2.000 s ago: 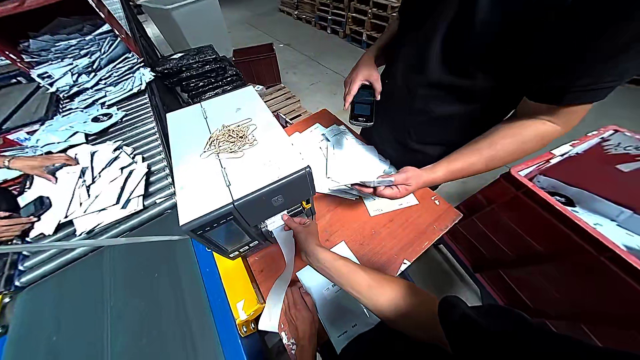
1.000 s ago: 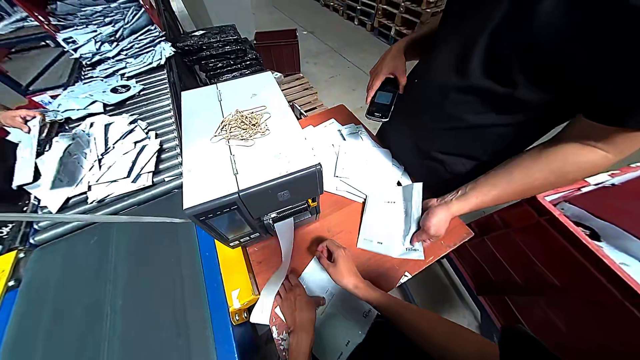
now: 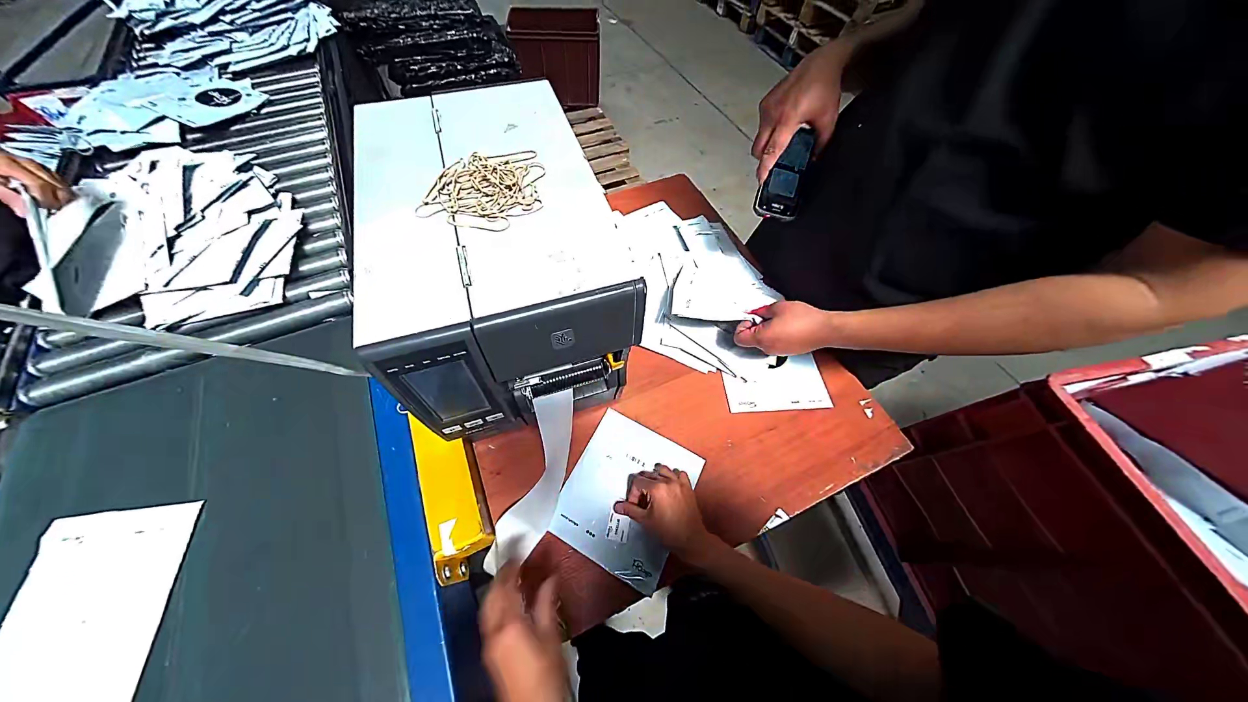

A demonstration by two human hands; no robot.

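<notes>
My right hand [image 3: 665,505] rests on a white plastic mailing bag [image 3: 624,487] on the wooden table, its fingertips at a small white label [image 3: 618,526]. Blurred by motion, my left hand [image 3: 525,634] is at the table's left edge, just below the strip of label backing [image 3: 548,458]; I see nothing held in it. That strip hangs from the front slot of a label printer [image 3: 497,341]. Tan rubber bands [image 3: 483,187] lie in a heap on the printer's lid. Behind my right hand, a co-worker's hand [image 3: 780,328] touches a pile of white bags [image 3: 717,278].
A co-worker's other hand holds a handheld scanner [image 3: 786,175]. A conveyor belt [image 3: 283,487] carries a white bag [image 3: 102,595] at left. Bags cover the roller conveyor [image 3: 322,195], where another person's hand [image 3: 37,180] is. Red crates [image 3: 1063,517] stand at right.
My left hand has moved off the bag toward the lower left. My right hand now touches the label on the bag. The co-worker's lower hand has moved back to the bag pile.
</notes>
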